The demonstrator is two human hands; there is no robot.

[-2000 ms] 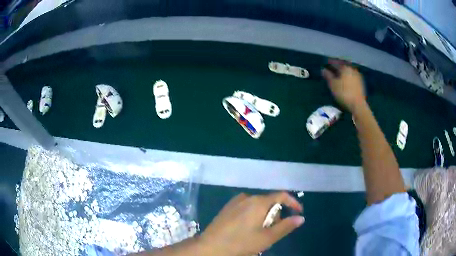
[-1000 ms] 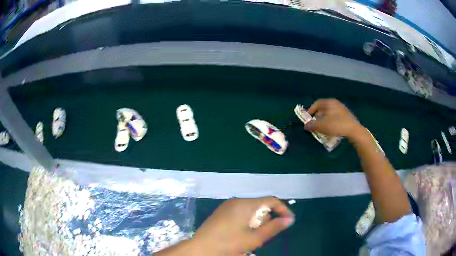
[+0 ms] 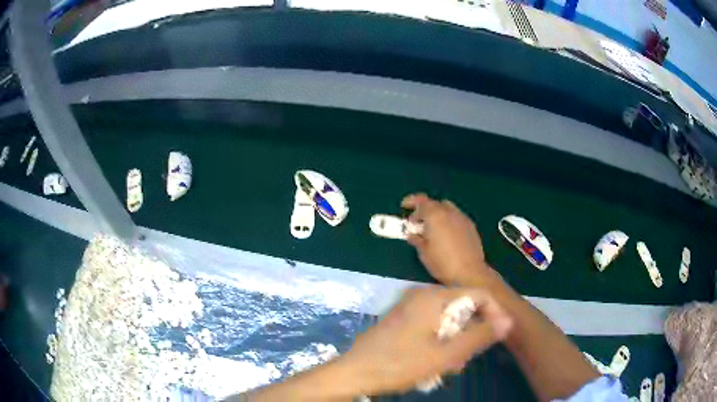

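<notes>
My left hand [image 3: 428, 338] is at the bottom centre, over the near rail, with its fingers curled around small white pieces [image 3: 457, 316]; the blur hides their shape. My right hand [image 3: 450, 239] reaches over the dark green belt. Its fingertips are closed on the right end of a flat white base plate [image 3: 387, 227], whose left part shows. Left of it, another base plate [image 3: 302, 218] lies partly against a printed body shell [image 3: 324, 196]. A second printed shell [image 3: 527, 242] lies right of my right hand, open side showing.
An open clear bag [image 3: 267, 322] and a heap of small white pieces [image 3: 118, 314] are at lower left. A grey frame post [image 3: 67, 141] slants at left. Several bases [image 3: 620, 360] lie on the bench at lower right, beside a pinkish-beige bag [image 3: 696, 345]. More shells and bases are on the belt.
My right hand has moved left in view, from one base near a shell to another base. The shells and bases show farther right. More bases show on the bench at lower right.
</notes>
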